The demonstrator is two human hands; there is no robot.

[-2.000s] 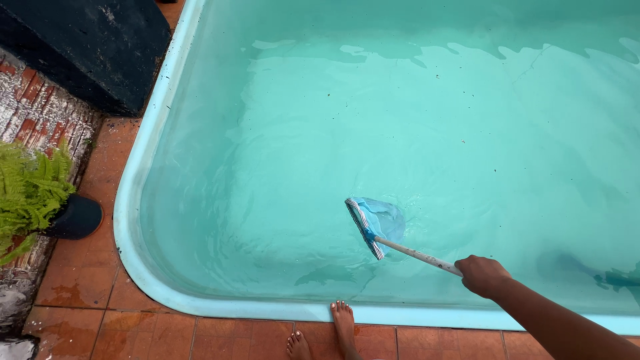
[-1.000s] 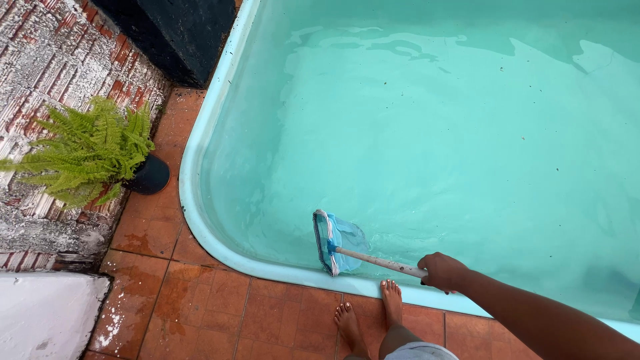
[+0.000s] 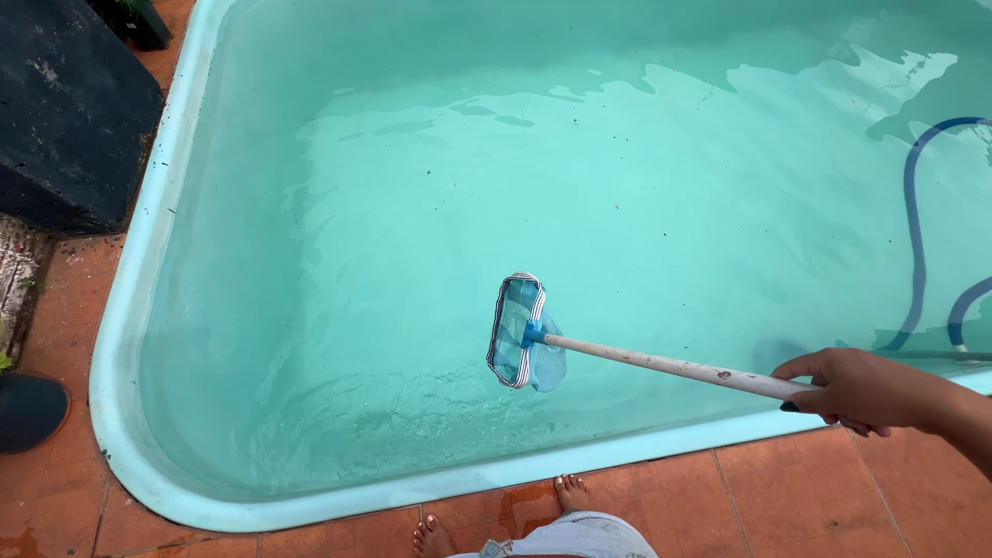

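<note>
My right hand (image 3: 860,391) is closed around the white pole (image 3: 674,367) of a pool skimmer, at the right of the view. At the pole's far end, the blue mesh net (image 3: 549,358) with its striped rim hangs over the near part of the pool water (image 3: 465,232). Whether the net touches the water cannot be told. The water below and left of it is rippled. Small dark specks dot the pool. My left hand is out of view.
The pale blue pool rim (image 3: 128,325) curves round the near left corner. Orange tiles (image 3: 783,488) lie under my bare feet. A dark pillar (image 3: 74,116) and a black plant pot (image 3: 31,412) stand at left. A blue hose (image 3: 914,232) lies in the pool at right.
The skimmer net was beside the near pool rim one second ago; now it is farther out over the pool. My right hand keeps hold of the pole. The view has shifted.
</note>
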